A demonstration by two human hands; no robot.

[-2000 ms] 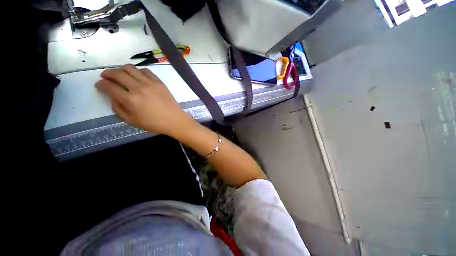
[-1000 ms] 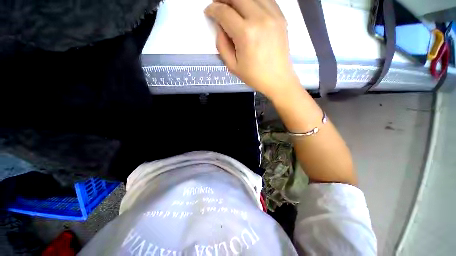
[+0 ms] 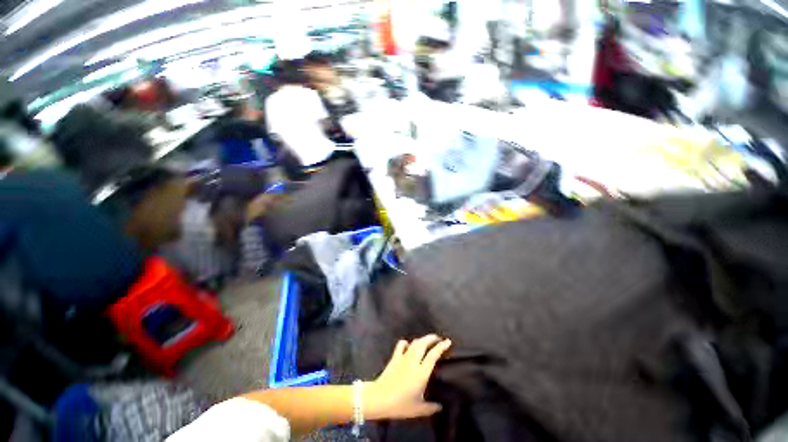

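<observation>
A large dark grey-brown cloth [image 3: 553, 302] fills the lower right of the head view, with loose folds at its right side. My left hand [image 3: 408, 380] comes in from the lower left, with a pale bracelet at the wrist. It lies palm down on the left part of the cloth, fingers spread and thumb apart. No grip on the cloth shows. My right hand is out of the picture. The view is blurred.
A blue crate [image 3: 285, 332] holding dark and pale grey cloth stands left of the large cloth. A red stool [image 3: 168, 315] is on the floor further left. A white table [image 3: 639, 147] with blurred items lies beyond. People sit further back, one in a white top [image 3: 298, 121].
The view has swung up and left, away from the machine table and its ruler edge. My right hand has left the picture; my left hand, the crate and the room beyond now show.
</observation>
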